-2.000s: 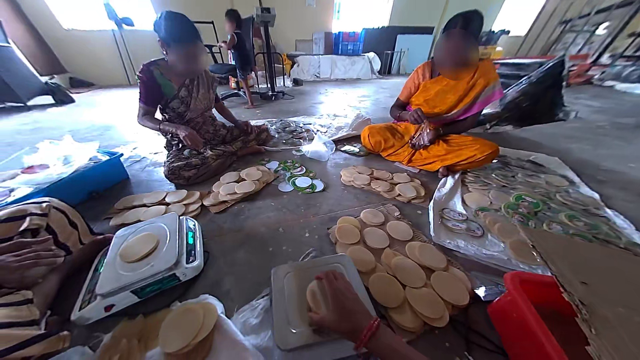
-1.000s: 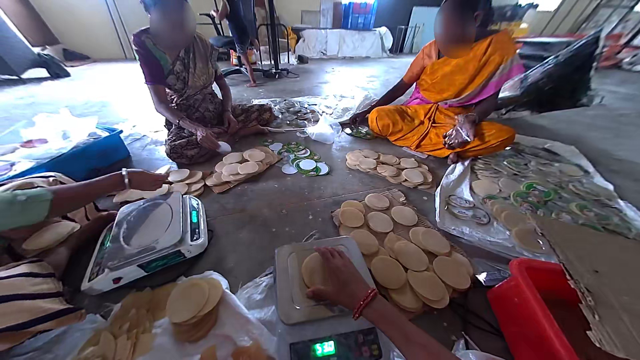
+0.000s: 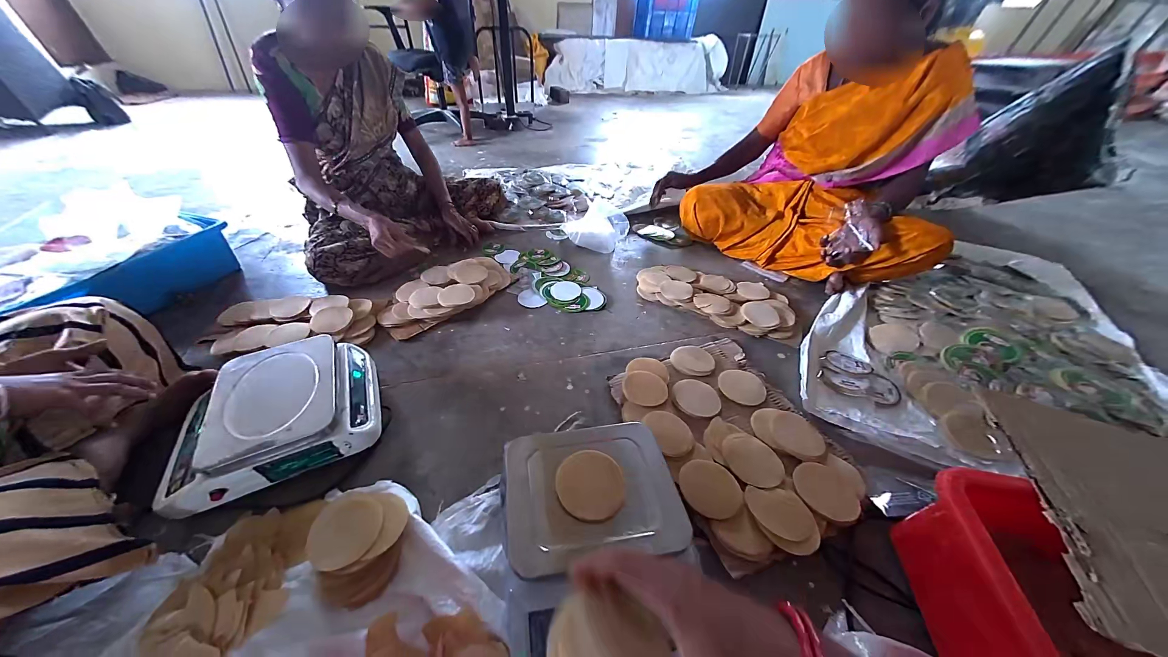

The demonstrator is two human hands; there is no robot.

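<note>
At the bottom centre, blurred, my right hand with a red bangle holds some thin round tan discs in front of a digital weighing scale. On that scale's square metal pan lies a tan disc. Piles of similar discs cover a sheet just right of the scale. A stack of discs stands on white plastic at the lower left, beside a heap of loose ones. My left hand is out of view.
A second scale, its pan bare, stands at the left near a person's hand. Two people sit on the floor ahead, near disc piles and green-edged round pieces. A red tub and cardboard are at the right, a blue tub at the left.
My right hand has moved from the near scale's pan towards the bottom edge. The neighbour's hand has drawn back from the left scale. The orange-clad person's arm has reached out sideways since the first frame.
</note>
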